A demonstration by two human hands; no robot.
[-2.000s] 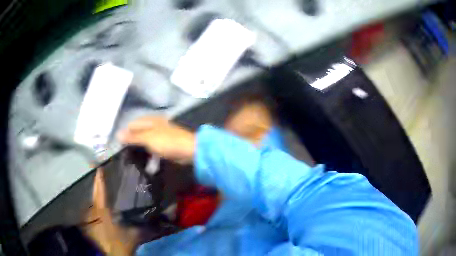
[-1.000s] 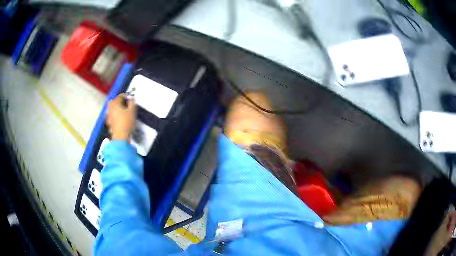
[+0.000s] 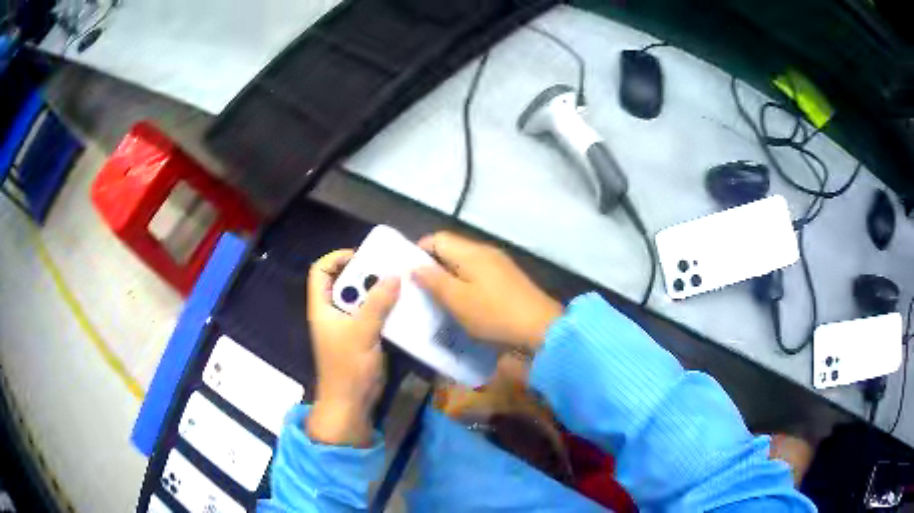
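Observation:
A white smartphone (image 3: 426, 326), back side up with two dark lenses showing, is held above the tray edge. My left hand (image 3: 346, 346) grips its camera end, the thumb beside the lenses. My right hand (image 3: 493, 291) holds its upper long side, thumb on the back. A black phone tray (image 3: 291, 301) at lower left holds several white phones lying flat in a row of slots, one of them a white phone (image 3: 253, 381) nearest my left hand. Two more phones lie on the bench, a larger-looking white one (image 3: 729, 247) and another (image 3: 859, 351) at far right.
A grey-white barcode scanner (image 3: 581, 145) lies on the pale bench (image 3: 501, 130). A black mouse (image 3: 641, 84), other dark mice and looped cables lie around the phones. A red stool (image 3: 165, 200) stands left, beyond the blue stand edge (image 3: 190, 346). Another person's hand shows at lower right.
My left hand has lifted a white phone from the tray and brought it right. My right hand has come up from below and now holds the phone too. The view has shifted.

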